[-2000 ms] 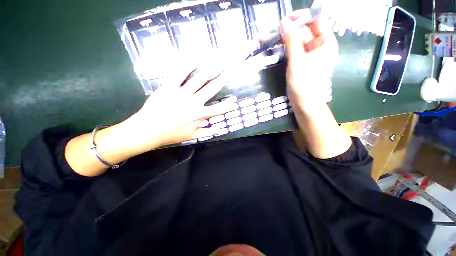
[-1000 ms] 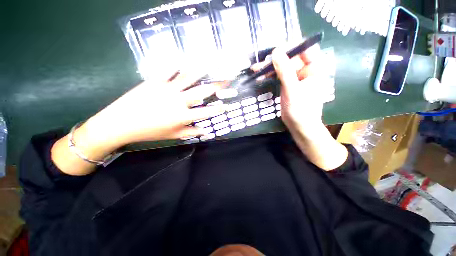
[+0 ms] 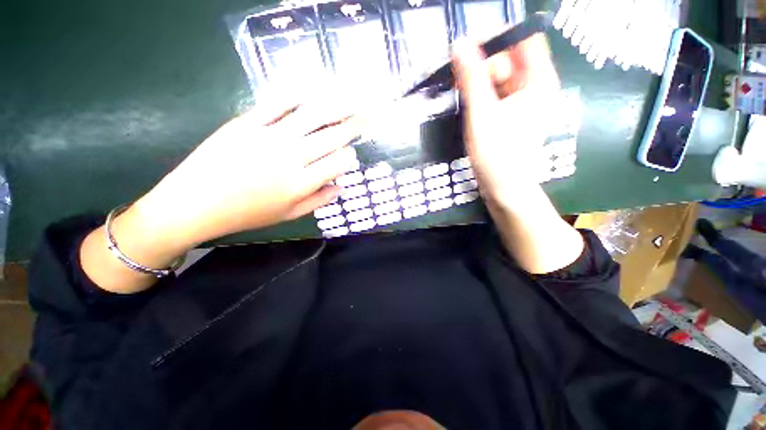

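Observation:
A black-framed panel [image 3: 389, 34] with bright pale windows lies flat on the dark green bench. A sticker sheet [image 3: 395, 195] with rows of small white ovals lies at the near bench edge. My right hand [image 3: 508, 126] holds a slim black pen-like tool [image 3: 512, 35], its pointed end over the lower part of the panel. My left hand [image 3: 269, 164] is palm down with fingers spread, over the panel's lower left and the left end of the sheet. Glare washes out its fingertips, so whether it grips anything cannot be told.
A phone in a pale blue case [image 3: 677, 101] lies at the right. Spare sticker sheets [image 3: 621, 29] are fanned at the upper right. A white round object [image 3: 729, 164] with a blue cable is at the far right. A cardboard box [image 3: 651, 252] stands below the bench. Clear plastic shows at the left edge.
The tool tip has moved from low near the ovals up to the panel. My right hand has risen slightly. Panel, sheet and phone appear shifted a little right in view.

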